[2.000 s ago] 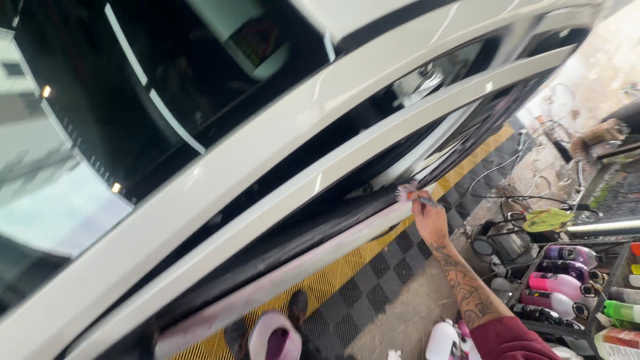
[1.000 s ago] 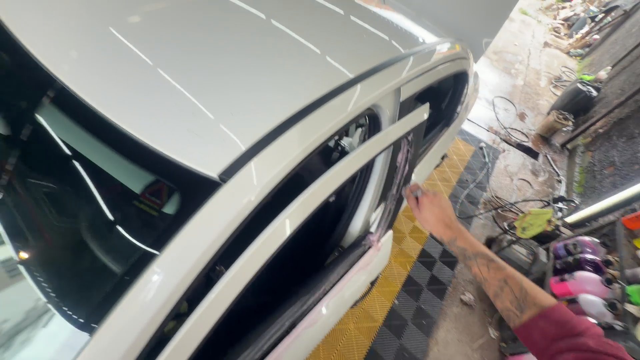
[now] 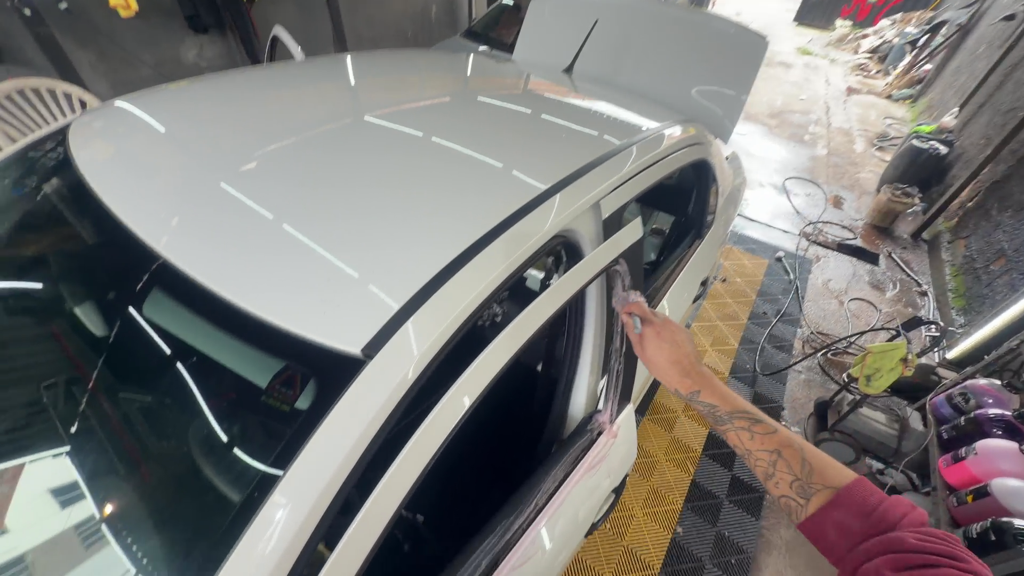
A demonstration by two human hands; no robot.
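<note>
My right hand [image 3: 660, 340] grips a small brush [image 3: 630, 302] whose bristles are covered in pinkish foam. The brush touches the black pillar trim [image 3: 616, 352] at the rear edge of the open front door of a white car. Streaks of pinkish foam run down this trim and along the door's lower window edge [image 3: 552, 500]. The door's white upper frame [image 3: 496, 344] arches in front of the car's side opening. Above it lies the white roof [image 3: 320, 184]. My left hand is out of the frame.
Yellow and black floor tiles [image 3: 680, 448] lie beside the car. Hoses and a yellow-green cloth [image 3: 880, 366] lie over a machine [image 3: 872, 424] at right, near a rack of bottles [image 3: 984, 464]. The rear tailgate [image 3: 640, 64] stands raised.
My right hand with the brush has moved from the door's lower window edge to its rear pillar trim, then higher along it. The view has swung up, showing more roof.
</note>
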